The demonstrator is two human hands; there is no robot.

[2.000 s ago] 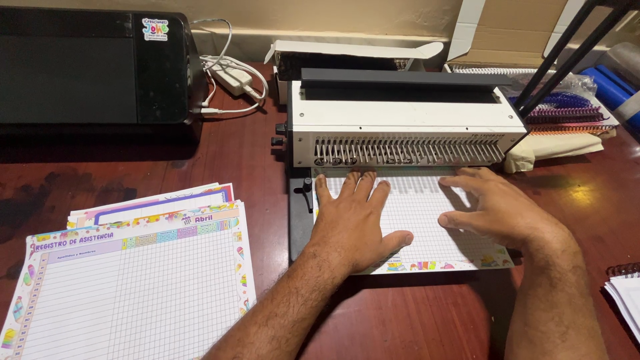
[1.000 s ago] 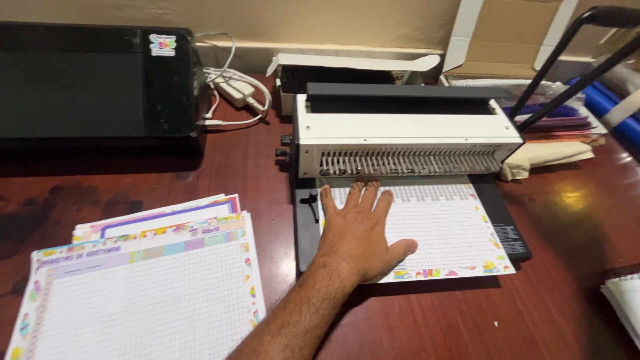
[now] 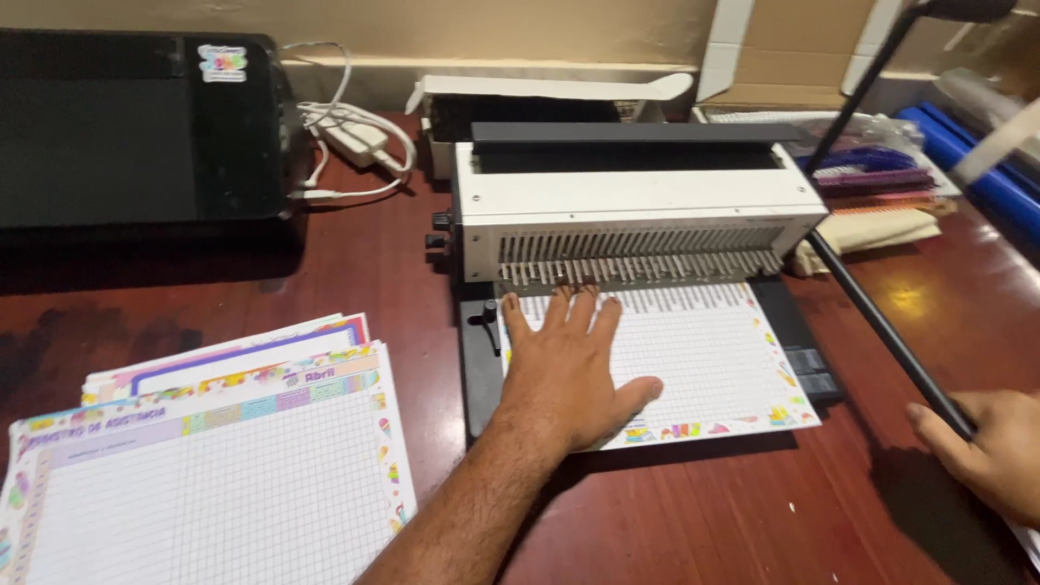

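A white and black binding punch machine stands on the dark red wooden table. A printed grid sheet with a colourful border lies on its black base, its far edge at the punch slot. My left hand rests flat on that sheet, fingers spread toward the slot, gripping nothing. At the right edge my right hand is closed around the end of one black lever arm of the machine, low beside the base. Another black bar rises at the machine's back right.
A stack of printed sheets lies at the left. Behind it are a black printer and a white cable with adapter. An open white box sits behind the machine. Binding coils and blue rolls lie at the back right.
My right hand has left the sheet, where it lay two seconds ago, and now holds the lever at the right. My left hand stays on the sheet.
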